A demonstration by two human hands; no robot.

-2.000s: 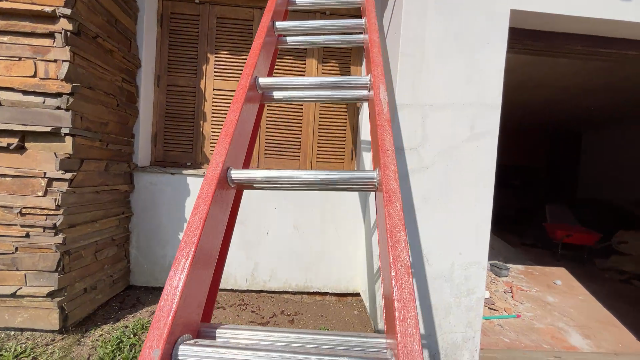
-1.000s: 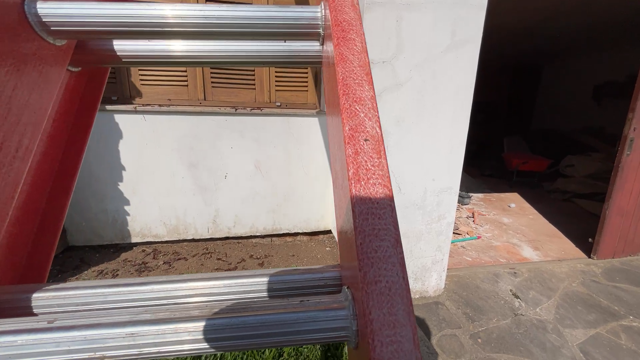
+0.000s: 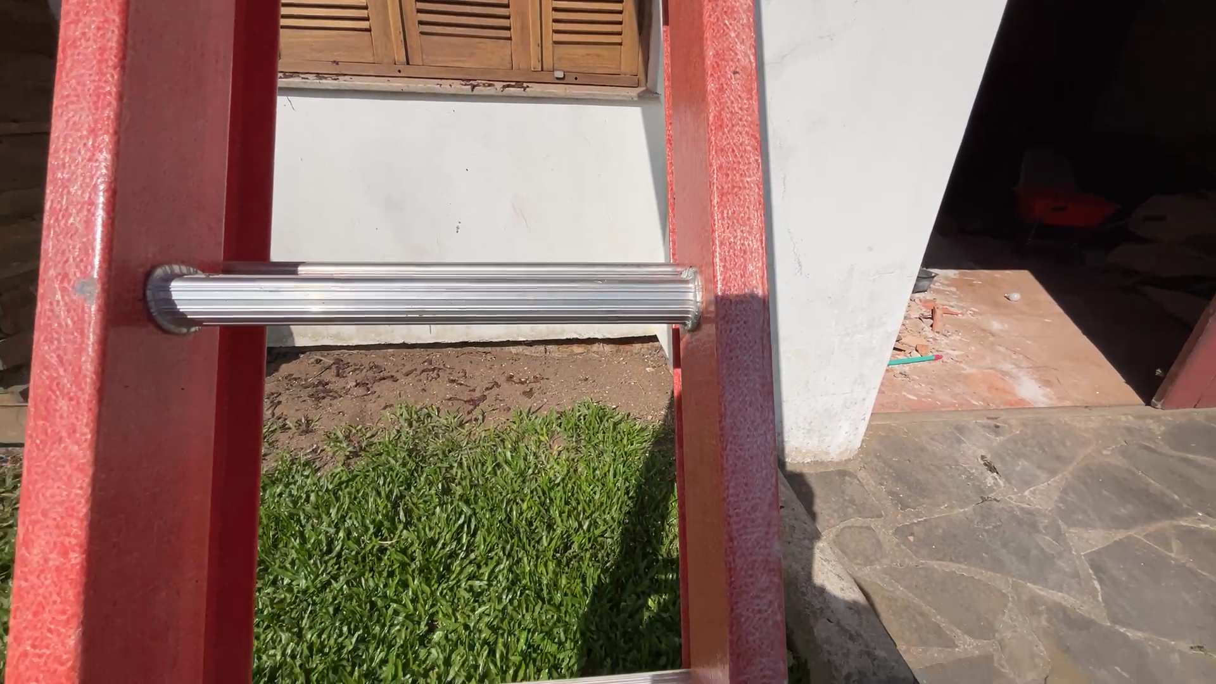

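Neither of my hands is in the head view. A red extension ladder with ribbed metal rungs stands close in front of me. Its left side rail (image 3: 142, 380) rises along the left of the view, and its right side rail (image 3: 736, 380) runs from top to bottom right of the middle. One rung (image 3: 427, 298) spans the rails at mid-height, with another rung just behind it. The edge of a lower rung (image 3: 608, 677) shows at the bottom. What touches the ladder outside the view is hidden.
Behind the ladder are grass (image 3: 456, 551), bare soil (image 3: 475, 375), a white wall (image 3: 465, 180) and wooden shutters (image 3: 475, 38). To the right, stone paving (image 3: 1007, 541) meets a dark opening with brick rubble (image 3: 926, 328) and a red wheelbarrow (image 3: 1064, 204) inside.
The view has tilted down from the ladder's upper rungs and shifted, so grass now shows between the rails. No hand shows in any frame.
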